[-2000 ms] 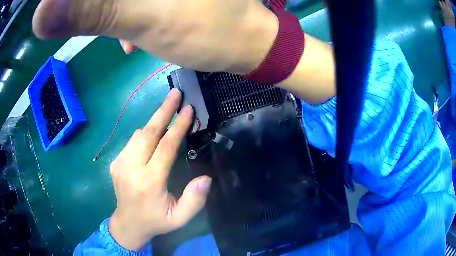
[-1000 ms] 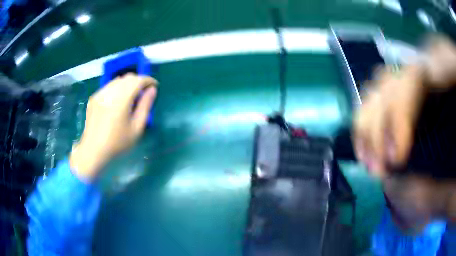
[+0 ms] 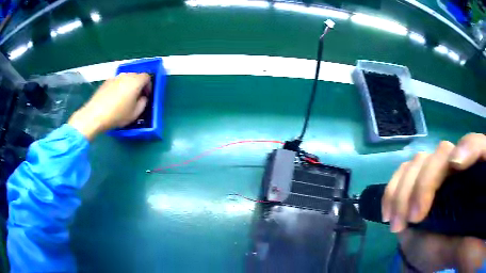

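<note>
My left hand (image 3: 118, 101) reaches into the blue parts bin (image 3: 158, 114) at the left, over small dark screws; its fingertips are partly hidden, so I cannot tell if they hold one. My right hand (image 3: 426, 186) grips the black electric screwdriver (image 3: 373, 202) at the lower right, its tip pointing left at the housing's side. The black plastic housing (image 3: 298, 234) lies at lower centre, cut off by the bottom edge. Its slotted grille (image 3: 314, 186) is at the top, with the grey module (image 3: 281, 173) on its left side.
A clear bin (image 3: 422, 123) of small black pieces stands at the upper right. A black cable with white connector (image 3: 312, 96) runs up from the housing. A red wire (image 3: 213, 149) trails left. Clear plastic packaging (image 3: 58, 98) lies far left. A white strip (image 3: 224, 65) crosses the green surface.
My left hand has left the grey module and is in the blue bin. My right hand has moved down to the right and now shows the screwdriver. The view has shifted.
</note>
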